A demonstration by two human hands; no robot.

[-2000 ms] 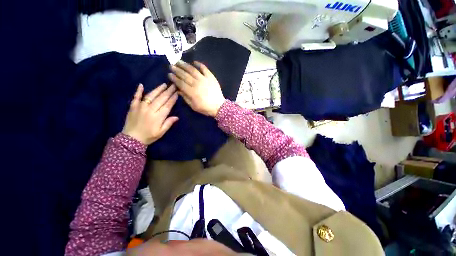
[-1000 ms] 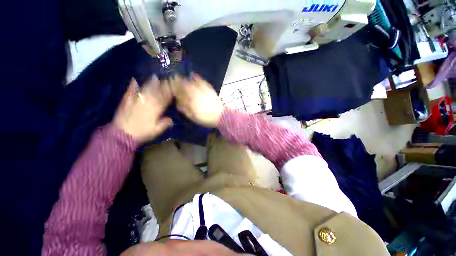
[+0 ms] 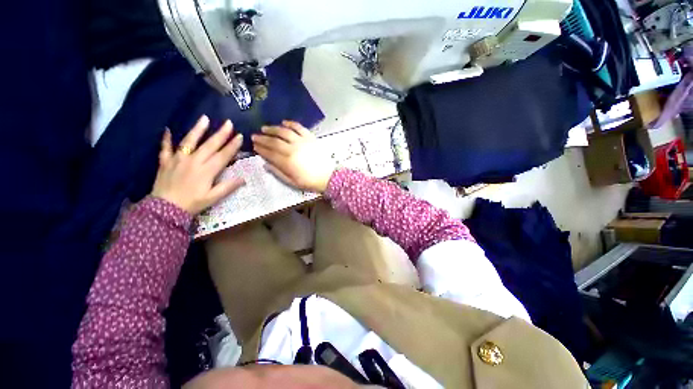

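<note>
The navy garment piece (image 3: 277,99) lies flat on the bed under the needle area of the white JUKI sewing machine (image 3: 319,23). The presser foot (image 3: 242,96) is over the cloth; whether it is down on it I cannot tell. My left hand (image 3: 196,166) lies flat with fingers spread, its fingertips on the cloth just in front of the presser foot. My right hand (image 3: 294,156) lies palm down to its right, fingertips at the cloth's near edge. A large navy garment bulk (image 3: 45,190) fills the left side and joins the cloth.
A dark stacked bundle (image 3: 486,121) hangs over the table's right end. Thin metal tools (image 3: 378,90) lie beside the machine pillar. The marked white table edge (image 3: 258,199) shows near my lap. A crumpled navy heap (image 3: 524,262) is lower right, with a cardboard box (image 3: 608,159) beyond.
The cloth has moved away from me under the machine, uncovering the marked table edge and my lap. My hands have moved slightly apart, and my left hand has shifted left.
</note>
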